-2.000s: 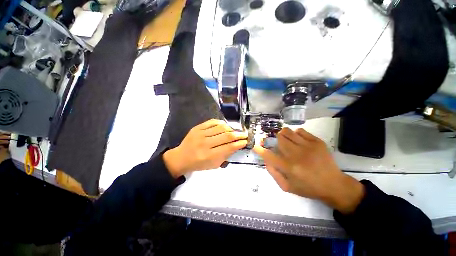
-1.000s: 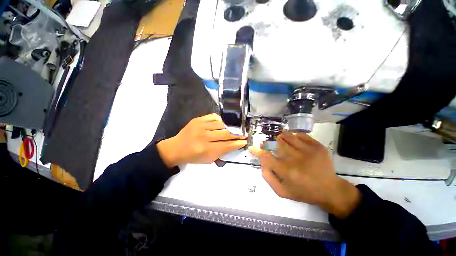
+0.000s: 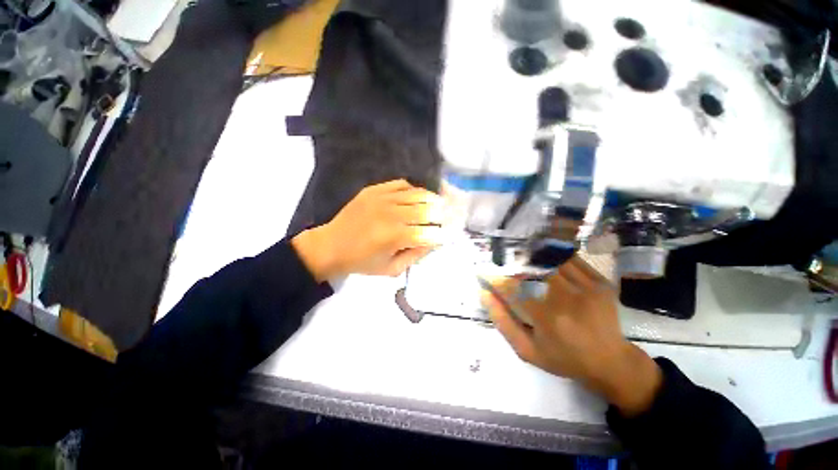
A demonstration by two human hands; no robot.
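Observation:
A dark charcoal cloth panel [image 3: 368, 119] lies left of the white sewing machine head [image 3: 625, 138]. My left hand [image 3: 377, 229] is on the panel's near end, fingers together, fingertips left of the needle area; the thumb is hidden. My right hand [image 3: 570, 321] is right of the needle area, below the chrome guard [image 3: 571, 184], fingers curled; whether it holds anything cannot be told. Glare and blur hide the presser foot and the cloth edge between the hands. A small dark curved piece [image 3: 409, 305] shows on the machine bed's left edge.
Another long dark panel [image 3: 152, 174] lies at left, over brown card [image 3: 294, 41]. A black phone [image 3: 663, 289] lies right of my right hand. A grey machine housing [image 3: 32, 174] and red-handled scissors [image 3: 16, 273] are far left. The table's ruler-marked edge [image 3: 413, 418] runs in front.
The machine appears further right in the view. My left hand has drawn away from the needle area, widening the gap between my hands. More of the cloth shows beside the machine head.

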